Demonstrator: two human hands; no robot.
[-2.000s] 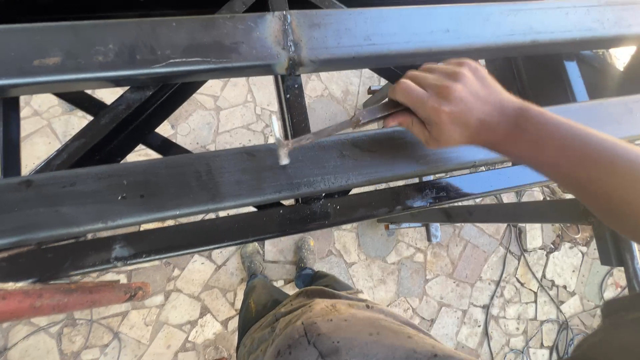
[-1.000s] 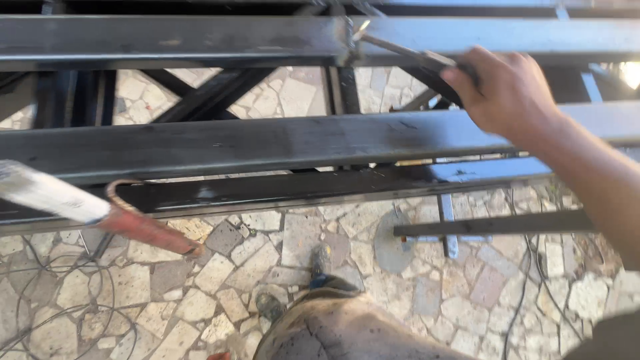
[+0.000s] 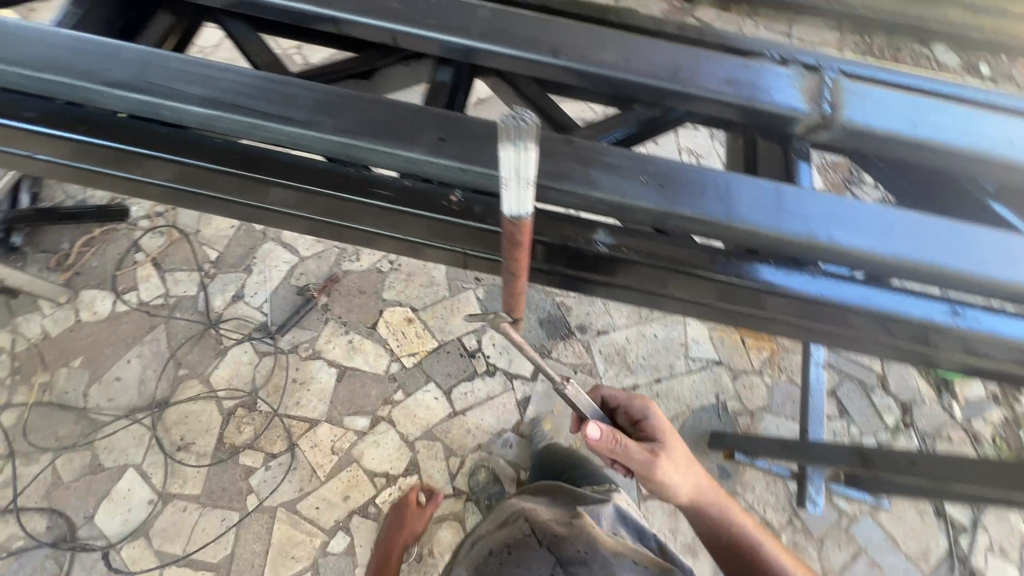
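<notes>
My right hand (image 3: 640, 444) is closed around the handle of a metal chipping hammer (image 3: 532, 352), whose head points up and left, away from the beams. Just behind the hammer's head is the lower end of a rusty red tube (image 3: 517, 264). A bundle of welding electrodes (image 3: 518, 164) sticks out of its top; what supports the tube cannot be told. Low in the view, my left hand (image 3: 410, 516) hangs over the paving, fingers curled; whether it holds something small is unclear. At the upper right, a welded joint (image 3: 826, 100) crosses the far steel beam (image 3: 680, 72).
Long dark steel beams (image 3: 320, 112) with diagonal braces run across the upper view. Loose black cables (image 3: 160, 400) and an electrode holder (image 3: 296, 316) lie on the stone paving (image 3: 336, 448) at left. A flat steel bar (image 3: 864, 464) juts in at lower right.
My right hand has brought the hammer from the welded joint down to the near side of the beams. My left hand has come into view. The view has swung strongly.
</notes>
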